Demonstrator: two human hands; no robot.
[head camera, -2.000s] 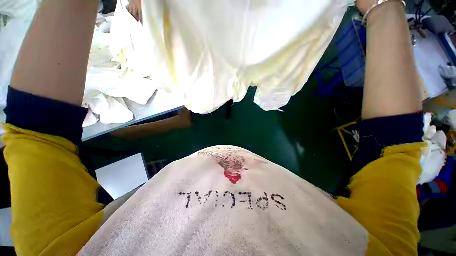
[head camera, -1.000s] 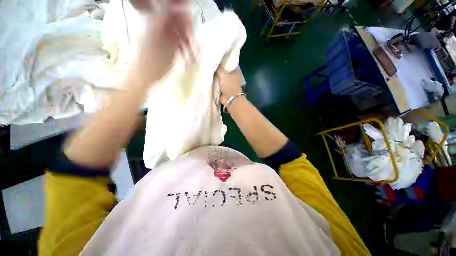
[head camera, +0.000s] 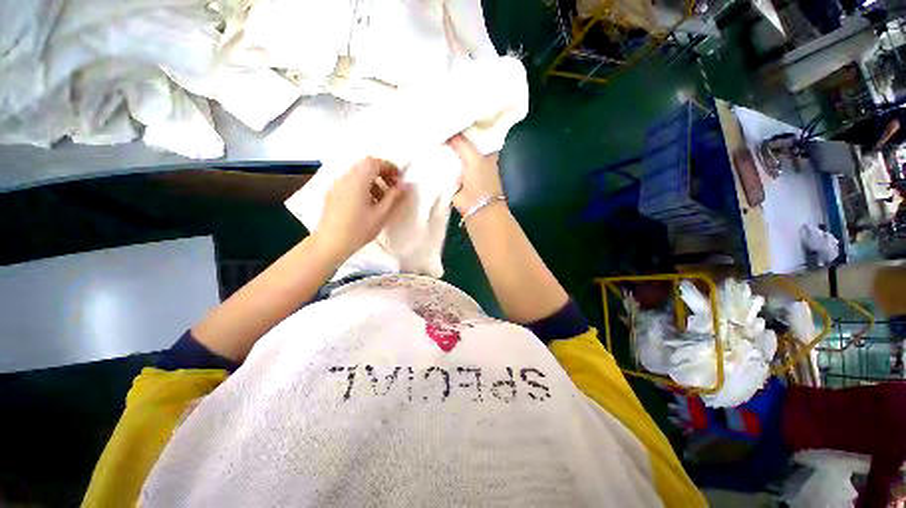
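Note:
A white garment (head camera: 397, 129) hangs bunched between my two hands, in front of my body at the table's corner. My left hand (head camera: 360, 203) is at its left part, fingers curled with thumb and fingertips pinching the cloth. My right hand (head camera: 477, 177) grips its right side, the fingers partly hidden in the cloth; a bracelet is on that wrist. A loose garment pile (head camera: 129, 69) lies on the pale table (head camera: 258, 144) at the upper left. The upper part of the held garment is overexposed, so its border with the pile is unclear.
A yellow-framed trolley (head camera: 717, 337) holding white cloth stands at the right. Behind it are a blue crate (head camera: 676, 164) and a work table (head camera: 790, 198). Another yellow frame (head camera: 581, 71) stands at the top. A white panel (head camera: 109, 303) is low at the left.
The garment was spread wide between raised arms, then gathered close to my body. My left hand has come down and now pinches the cloth. More of the table's front edge and trolley show.

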